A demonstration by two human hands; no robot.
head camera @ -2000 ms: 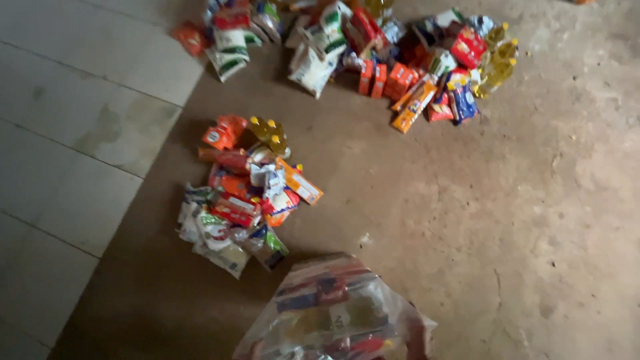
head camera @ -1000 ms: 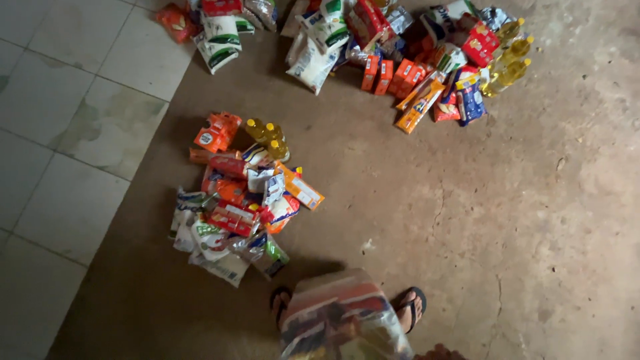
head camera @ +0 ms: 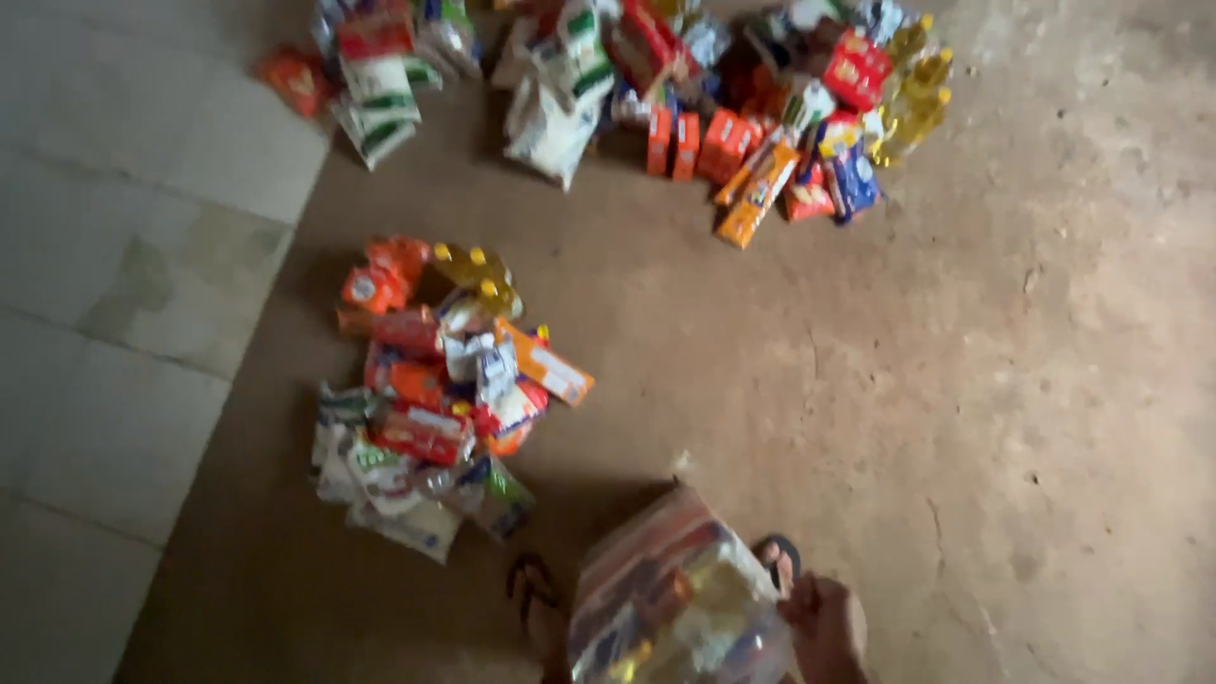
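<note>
A clear plastic bag [head camera: 679,598], filled with mixed packets and something yellow, is held low in front of me. My right hand [head camera: 819,608] is closed on the bag's right edge, though motion blurs the fingers. Of my left hand nothing distinct shows; a bit of skin lies at the bottom edge left of the bag, and I cannot tell what it is. Left of the bag, on the floor, lies a pile of packets with an orange carton [head camera: 546,366], a red packet [head camera: 423,432], white pouches [head camera: 408,522] and yellow-capped oil bottles [head camera: 480,275].
More piles line the top: white-and-green pouches [head camera: 380,90], a white pouch [head camera: 551,128], orange boxes [head camera: 727,142] and oil bottles [head camera: 912,95]. Pale tiles [head camera: 104,418] border the brown concrete floor [head camera: 902,380] on the left. My sandalled foot [head camera: 779,560] stands beside the bag.
The bag shows higher in view than a second ago, with my right hand now plainly visible at its right edge. The piles on the floor look the same.
</note>
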